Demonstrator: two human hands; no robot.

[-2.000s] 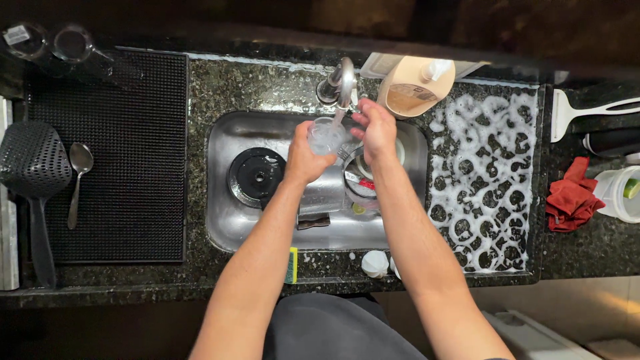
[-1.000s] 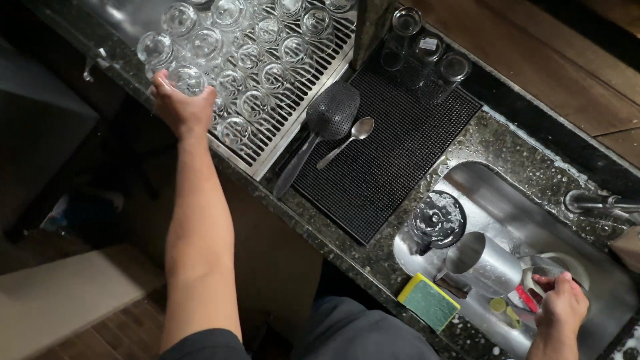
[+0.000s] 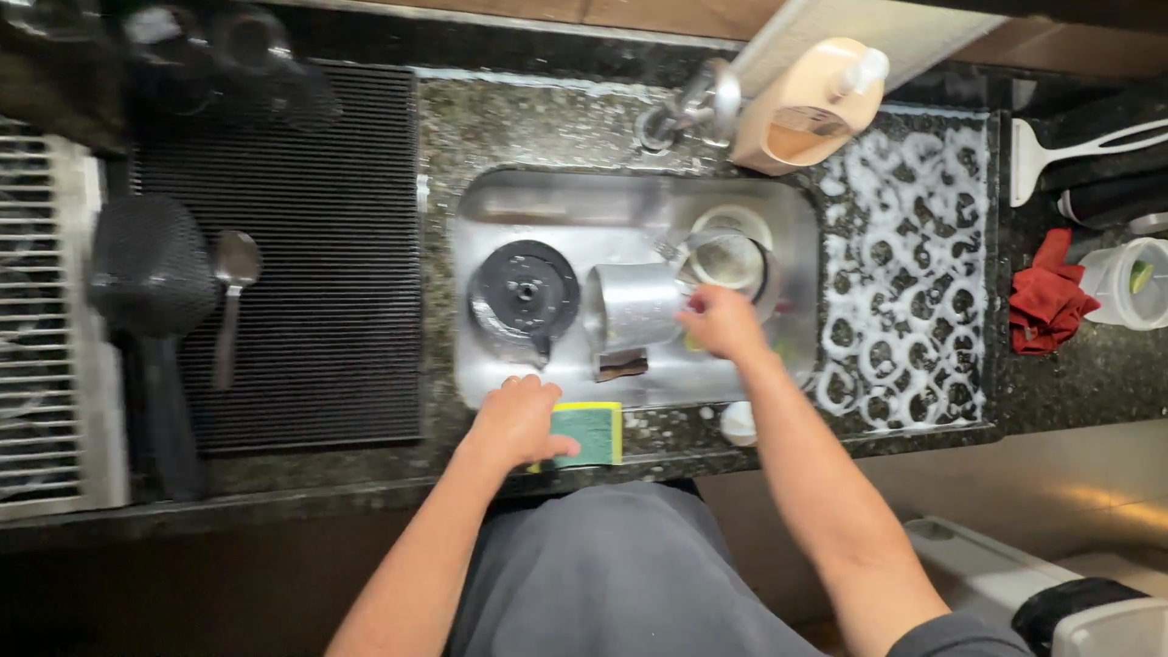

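Note:
My left hand (image 3: 522, 422) is at the front rim of the steel sink (image 3: 470, 383), its thumb over the left end of a green and yellow sponge (image 3: 586, 434); whether it grips the sponge cannot be told. My right hand (image 3: 723, 321) reaches into the sink, fingers bent at the right end of a metal pitcher (image 3: 639, 306) lying on its side. What those fingers hold is unclear. A black round lid or jug top (image 3: 526, 290) lies left of the pitcher. A clear round container (image 3: 727, 258) stands behind my right hand.
The faucet (image 3: 680, 114) and a soap bottle (image 3: 803, 109) stand behind the sink. Foam rings cover the counter (image 3: 903, 274) at right, beside a red cloth (image 3: 1051, 297). On the left, a black mat (image 3: 319, 274) bears a spoon (image 3: 235, 265) and a perforated black utensil (image 3: 151, 265), near a metal rack (image 3: 78, 319).
My left hand has left the glasses on the rack and come to the sponge at the sink's front. My right hand remains over the sink. The view has swung right.

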